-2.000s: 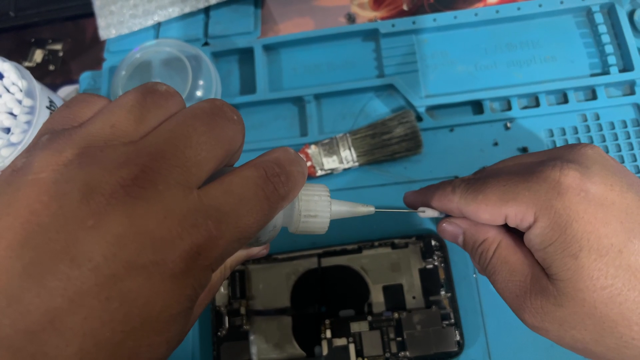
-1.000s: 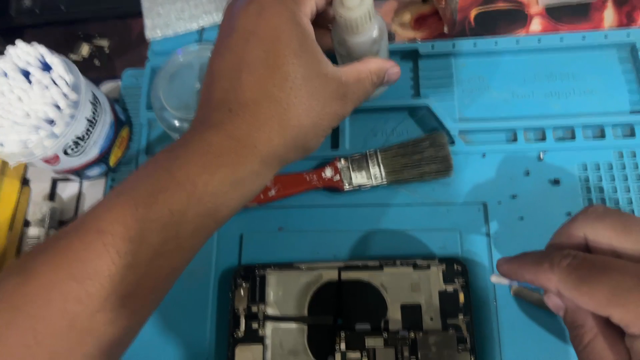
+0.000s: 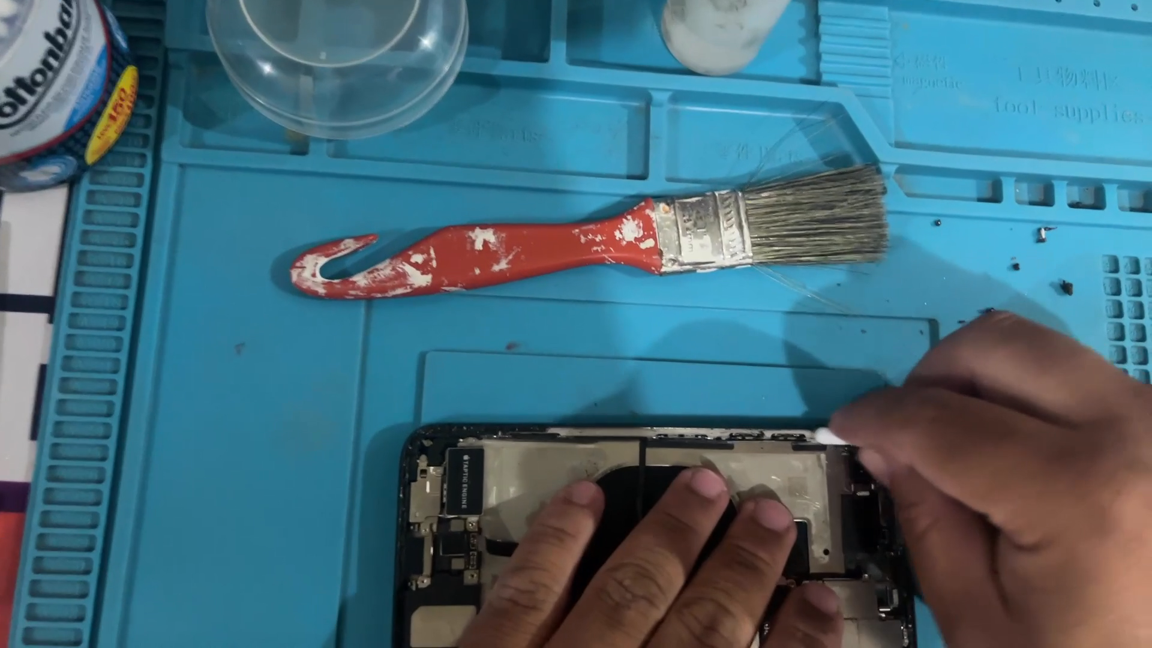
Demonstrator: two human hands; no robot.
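An opened smartphone (image 3: 463, 481) lies on the blue silicone repair mat (image 3: 252, 405), its inner parts showing and its lower part cut off by the frame. My left hand (image 3: 648, 576) rests flat over the phone's middle, fingers slightly spread, holding nothing. Between thumb and forefinger, my right hand (image 3: 1008, 459) pinches a cotton swab (image 3: 826, 436); its white tip is at the phone's upper edge, near the right corner. Most of the swab is hidden by the fingers. Above the phone lies a paintbrush (image 3: 540, 252) with a red, paint-spotted handle.
A tub of cotton swabs (image 3: 54, 81) stands at the upper left. Beside it is a clear round plastic lid or dish (image 3: 337, 63). A translucent bottle (image 3: 720, 31) stands at the top edge. Several tiny screws or parts (image 3: 1066, 287) lie on the mat at the right.
My left hand has let go of the dropper bottle, which it held earlier, and now lies on the phone. My right hand has brought the swab to the phone's edge. The view has moved closer.
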